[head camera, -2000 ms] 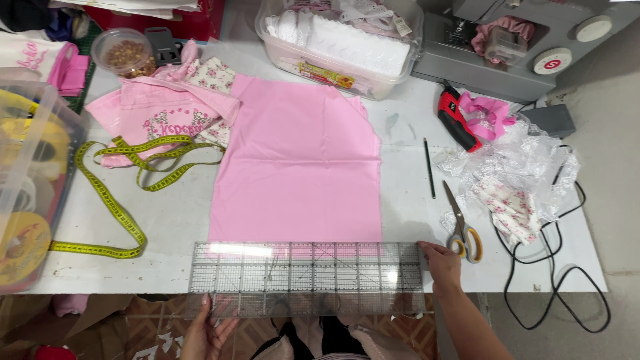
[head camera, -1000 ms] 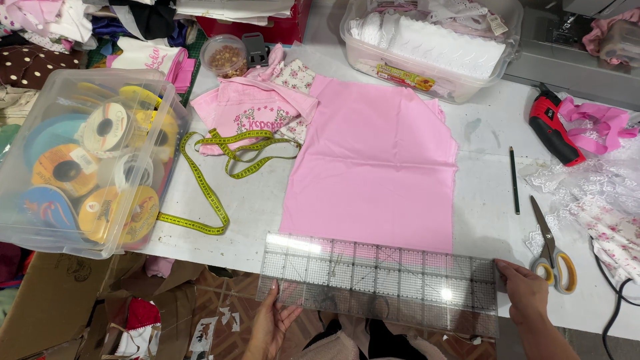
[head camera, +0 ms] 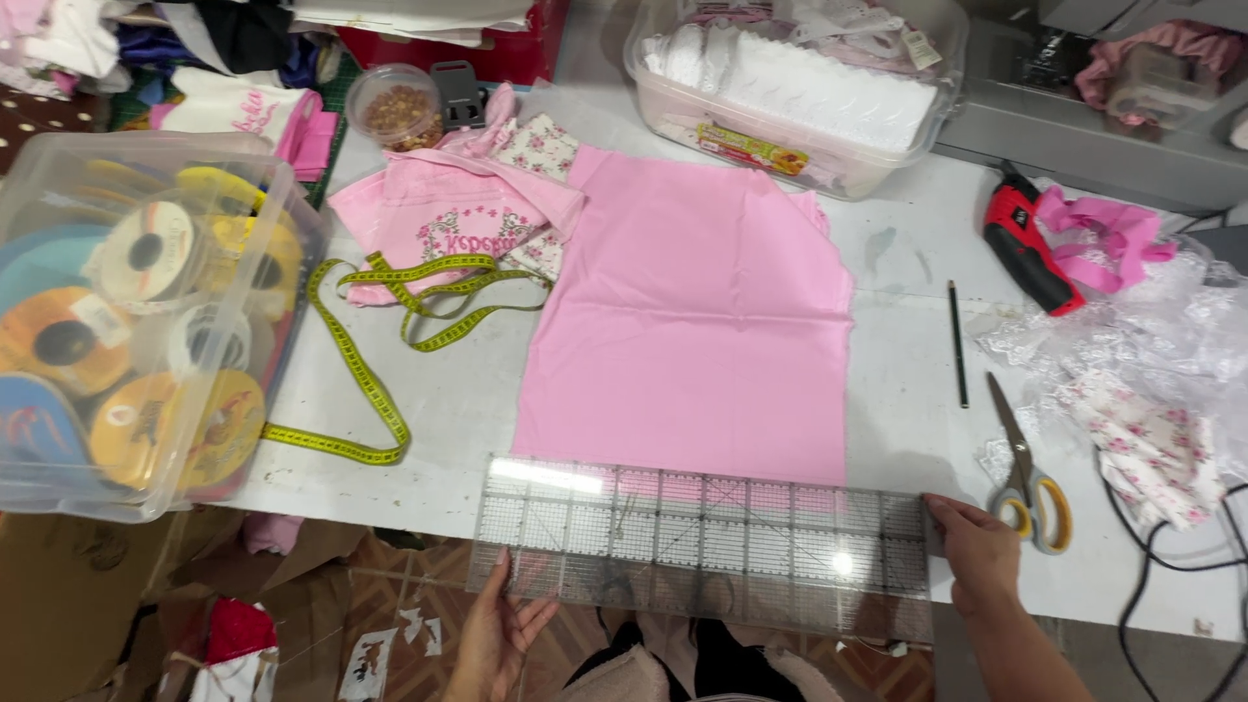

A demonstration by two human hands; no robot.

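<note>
A clear quilting ruler (head camera: 702, 546) with a printed grid lies across the lower edge of a pink fabric piece (head camera: 692, 322), its near edge sticking out past the table. My left hand (head camera: 507, 619) grips the ruler's near left corner, thumb on top and fingers under it. At the right end, my right hand (head camera: 975, 556) holds the ruler's edge between thumb and fingers. Scissors (head camera: 1022, 468) with grey and yellow handles lie just right of that hand, and a dark pencil (head camera: 958, 346) lies above them. A yellow tape measure (head camera: 361, 370) curls left of the fabric.
A clear bin of ribbon spools (head camera: 156, 322) stands at left. Behind are a tub of white lace (head camera: 780, 107), a cup of beads (head camera: 395, 107) and folded pink printed fabric (head camera: 458, 205). At right lie a red and black tool (head camera: 1029, 239), lace scraps (head camera: 1121, 341) and a black cable (head camera: 1150, 556).
The view swung left and then partly back. Both hands stay at the ruler's ends, and the ruler remains over the lower edge of the pink fabric.
</note>
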